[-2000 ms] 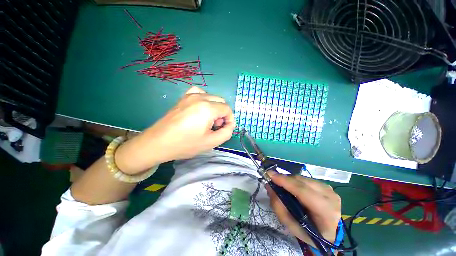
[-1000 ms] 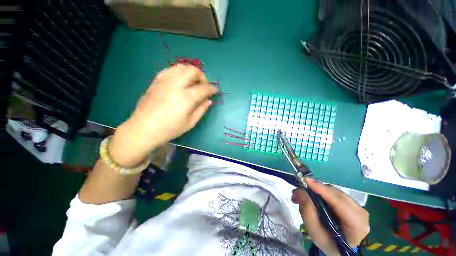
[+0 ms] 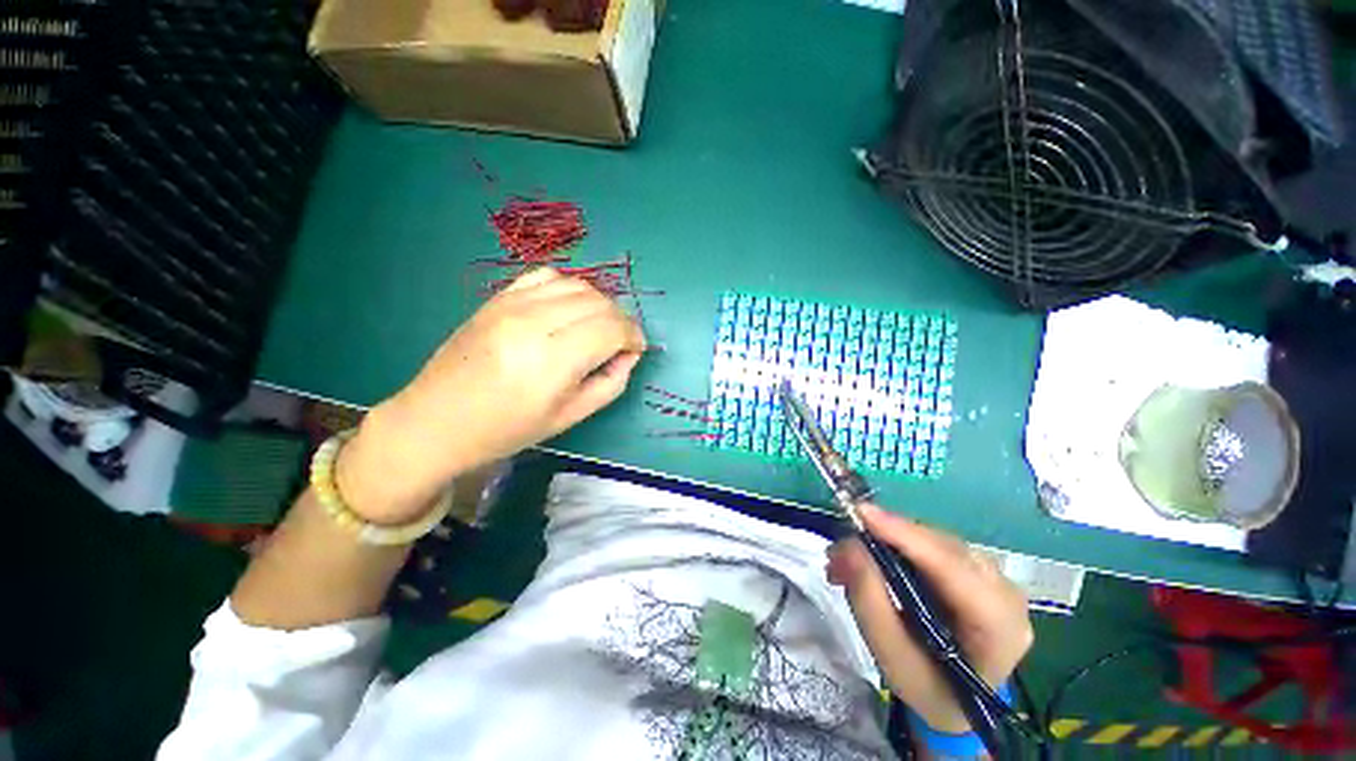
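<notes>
The green PCB panel (image 3: pixel 877 390) lies flat on the mat, with a few red lead wires (image 3: pixel 678 415) sticking out from the lower part of its left edge. My left hand (image 3: pixel 513 364) is left of the panel, just below the loose pile of red lead wires (image 3: pixel 538 228). Its thumb and fingertips are pinched on a thin lead wire, of which only a short end shows. My right hand (image 3: pixel 944 602) holds the soldering iron (image 3: pixel 907 595) like a pen. The iron's tip is over the panel's middle left; whether it touches cannot be told.
A cardboard box (image 3: pixel 476 82) with dark red bundles stands at the back left, and a black slotted rack (image 3: pixel 179 193) at the far left. A black fan (image 3: pixel 1041 179) is behind right. The tip cleaner pot (image 3: pixel 1212 454) sits on a white sheet (image 3: pixel 1074 402). The bench's front edge runs close to the panel.
My left hand has moved from the panel's left edge to the wire pile, then slightly down from it. The iron's tip has left the panel's lower left edge for its middle. Wires at that edge are uncovered.
</notes>
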